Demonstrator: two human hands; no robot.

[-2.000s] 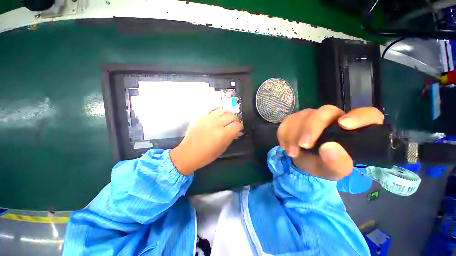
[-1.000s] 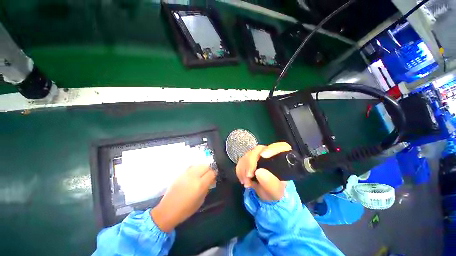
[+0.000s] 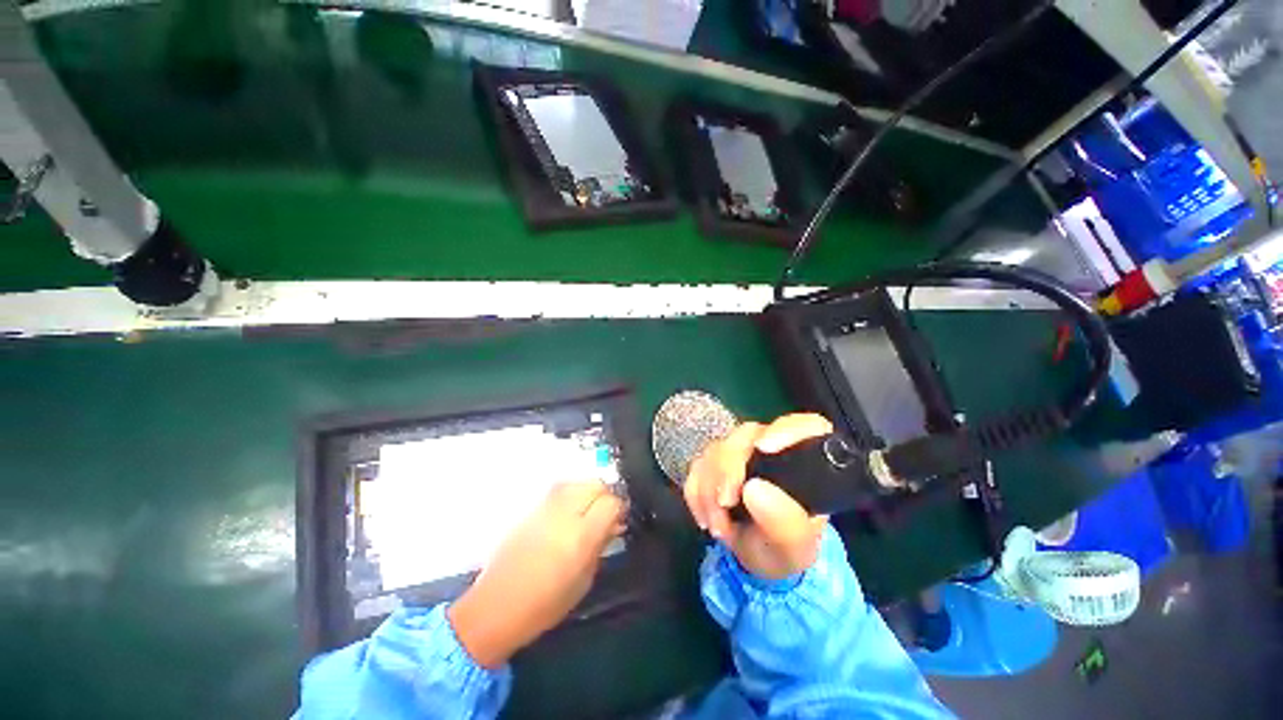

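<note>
The open tablet assembly point(image 3: 450, 492) lies in a black tray point(image 3: 321, 542), with a bright white middle and small parts along its right end. My left hand point(image 3: 549, 563) is over that right end, fingertips together near a blue-green piece point(image 3: 604, 457); whether they pinch anything is hidden. My right hand point(image 3: 760, 492) is closed around the black electric screwdriver point(image 3: 813, 476), just right of the tray; its tip is hidden. The round speckled screw dish point(image 3: 690, 426) sits behind my right fingers, partly covered by them.
A neighbouring tray with a tablet point(image 3: 875, 380) lies at the right, beside the looping black cable point(image 3: 1105, 352). Two more trays point(image 3: 570, 141) are on the green belt beyond the white rail point(image 3: 493, 301). A white post point(image 3: 85, 183) stands at left. A pale green fan point(image 3: 1081, 584) is at lower right.
The view has tilted up from the first frame, bringing the belt and its trays into sight. My right hand and the screwdriver sit nearer the dish and partly cover it. My left hand stays at the board end.
</note>
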